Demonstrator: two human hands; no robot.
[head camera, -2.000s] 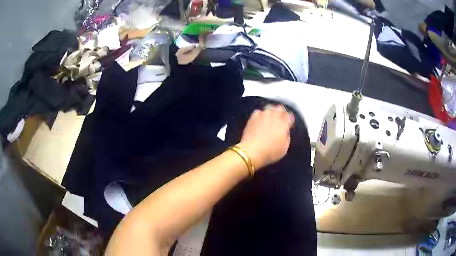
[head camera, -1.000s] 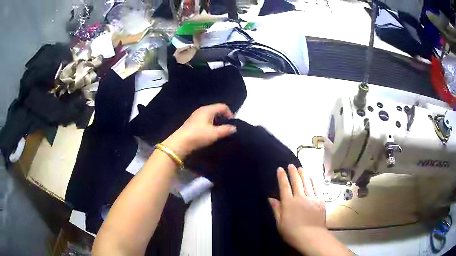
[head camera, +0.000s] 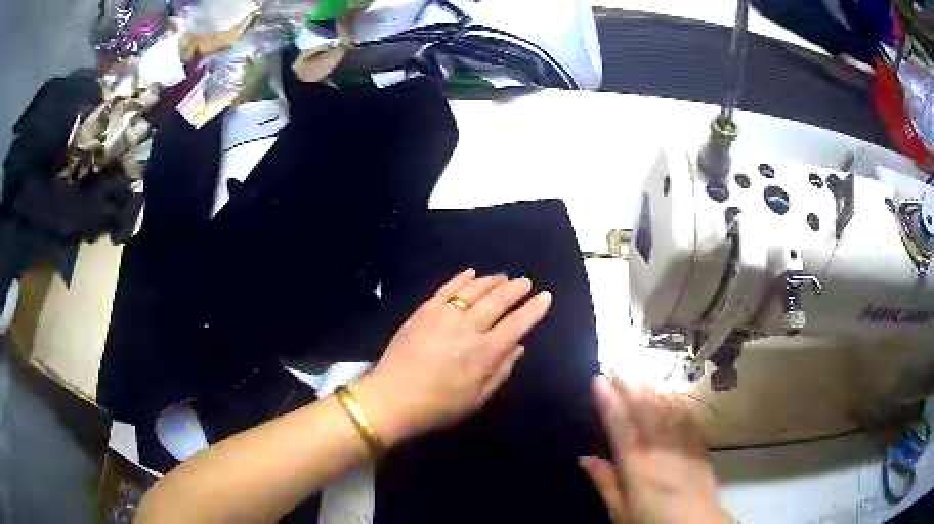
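Note:
A dark garment panel lies on the white table, left of the industrial sewing machine. My left hand, with a ring and a gold bracelet, rests flat on the panel, fingers slightly apart. My right hand is at the panel's right edge, partly blurred, below the presser foot area; its thumb and fingers are apart. The panel's lower part runs under my left forearm. The cloth is not under the presser foot.
A stack of dark cut pieces with white patches lies at the left. Fabric scraps and plastic are at the far left. Folded black-and-white pieces lie at the back. Blue-handled snips are at the lower right.
The panel's top end now lies flatter and straighter. My left hand has moved from the fold at its upper left down onto the panel. My right hand has shifted slightly down and right.

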